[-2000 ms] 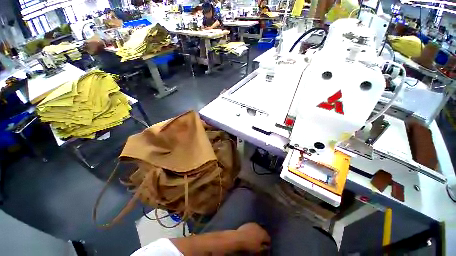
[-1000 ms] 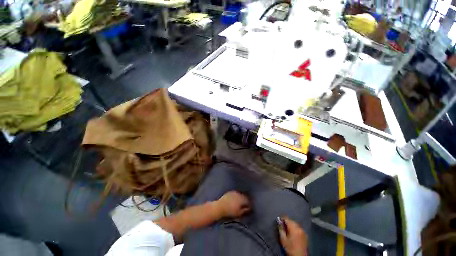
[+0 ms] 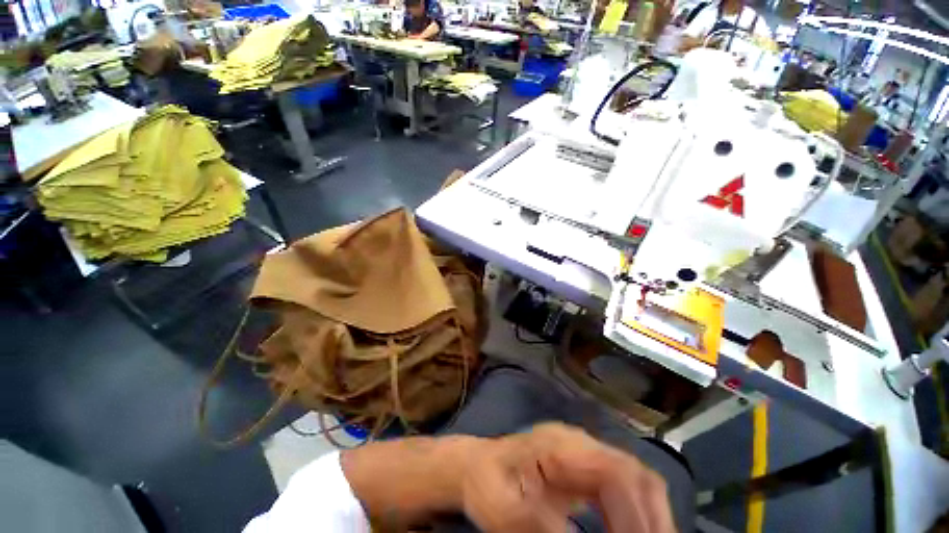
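My left hand (image 3: 567, 481) is large and blurred at the bottom centre, its fingers bent downward and partly cut off by the lower edge. No held thing shows, but the fingertips are unclear. My right hand is not in view. A slumped pile of tan-brown bag panels (image 3: 359, 276) with dangling straps lies left of my lap. The white pattern sewer (image 3: 718, 193) with a red logo stands at the right. Its orange clamp plate (image 3: 704, 312) sits under the head, and no hand touches it.
Small brown patches (image 3: 770, 352) and a larger brown piece (image 3: 837, 286) lie on the white machine table (image 3: 583, 260). A yellow-green material stack (image 3: 146, 193) stands at the left, another behind it. Other people sit at far tables. A yellow strip (image 3: 758, 468) runs below the machine table.
My left hand has risen from my lap toward the camera and moved right. My right hand, seen one second ago with a small dark tool, is out of view. The camera view has shifted.
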